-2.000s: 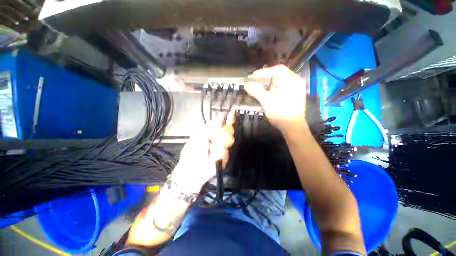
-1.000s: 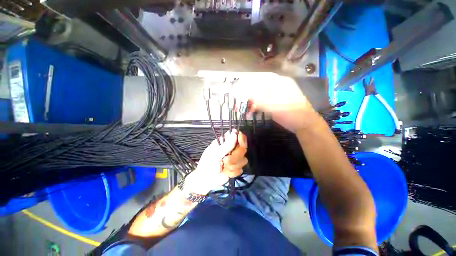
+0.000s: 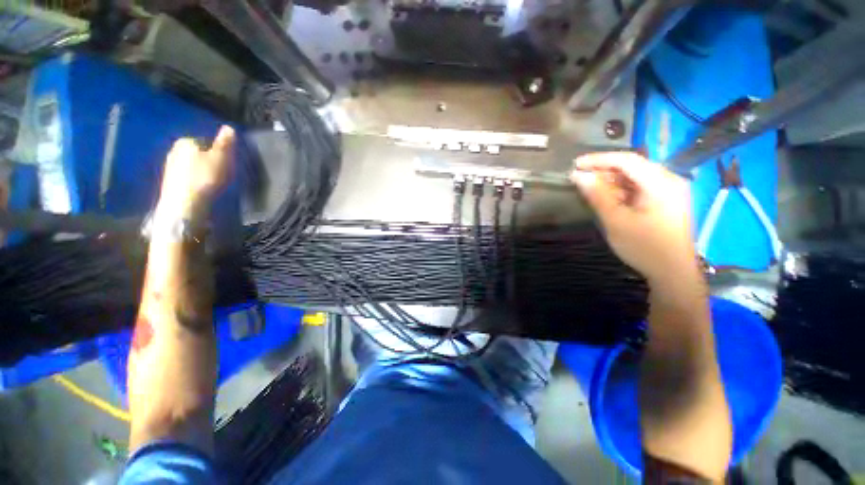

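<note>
A narrow silver bar (image 3: 436, 168) lies over the grey plate (image 3: 370, 185), with several black cables (image 3: 479, 237) hanging toward me from small blocks on its near edge. My right hand (image 3: 631, 204) pinches the bar's right end between thumb and fingers. A second silver bar (image 3: 469, 137) with small blocks lies just behind it, touched by neither hand. My left hand (image 3: 194, 180) is away at the left, by the blue box, fingers curled; whether it holds anything is unclear. The free parts of the cables loop over the bench edge above my lap.
A black cable coil (image 3: 318, 156) lies at the plate's left. A thick cable bundle (image 3: 398, 270) spans the bench. Machine posts and tooling (image 3: 446, 38) stand behind. Pale-handled nippers (image 3: 735, 213) lie on the blue surface at right, above a blue bucket (image 3: 749, 360). A blue box (image 3: 133, 152) stands left.
My left hand has let go of the cables and moved far left. My right hand has moved right to the bar's end. Both bars now show uncovered.
</note>
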